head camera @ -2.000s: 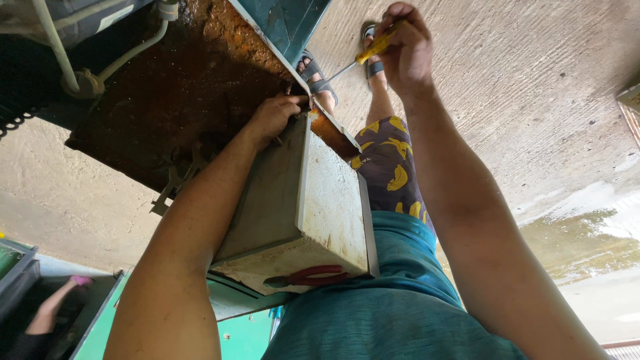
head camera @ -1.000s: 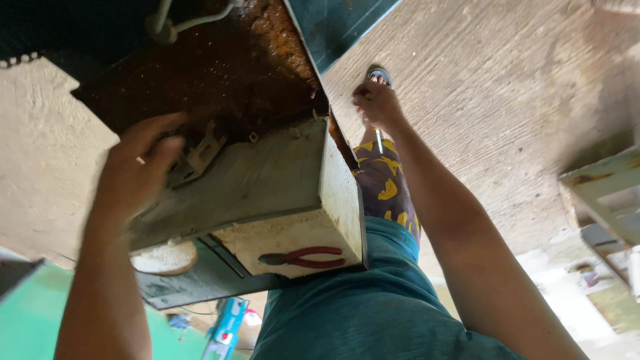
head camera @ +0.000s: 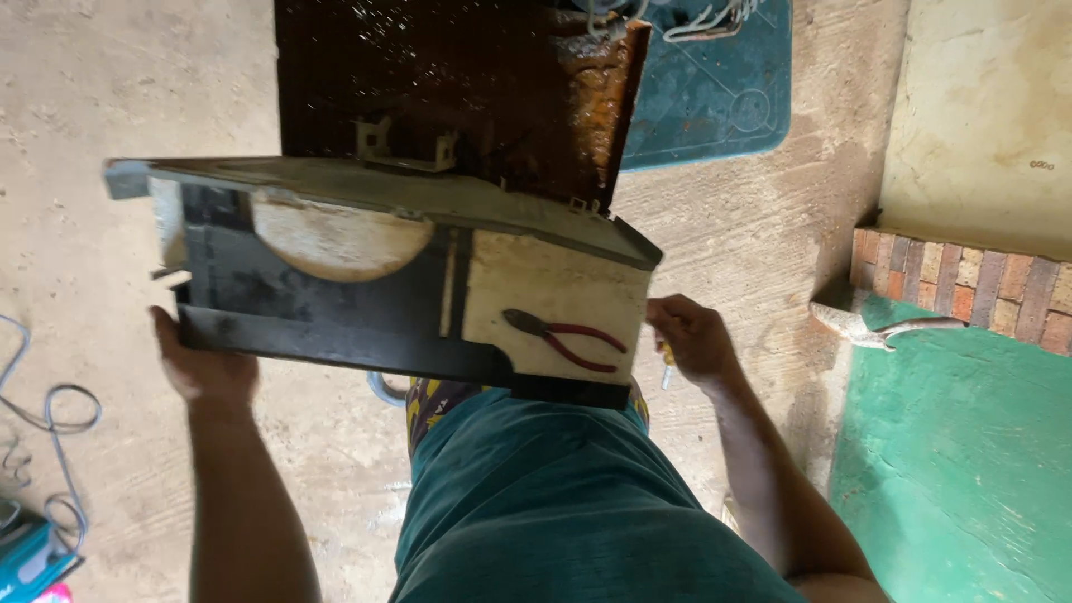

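Observation:
A dirty metal housing (head camera: pixel 335 314) with a black side and a round-edged pale disc (head camera: pixel 343 239) spans the middle of the head view. My left hand (head camera: pixel 205 360) grips its lower left corner. At the opposite end, my right hand (head camera: pixel 691 339) is closed around a yellow-handled screwdriver (head camera: pixel 667 356), its fingers against or close beside the housing's edge. Red-handled pliers (head camera: pixel 578 335) lie on the pale right part of the housing. Behind it is a rusty, wet-looking metal panel (head camera: pixel 469 75), and a pale bracket (head camera: pixel 406 151) stands along the edge between them.
A dark teal plastic panel (head camera: pixel 712 100) lies past the rusty panel, with pale tubing (head camera: pixel 703 29) over it. A brick edge (head camera: pixel 963 276) and green floor (head camera: pixel 955 452) are at the right. A grey cable (head camera: pixel 63 427) curls on the concrete at the left, near a blue object (head camera: pixel 33 553).
My left hand has left the joint by the rusty panel and now grips the housing's outer corner. My right hand, with the screwdriver, has come down to the housing's right end. The view has shifted strongly.

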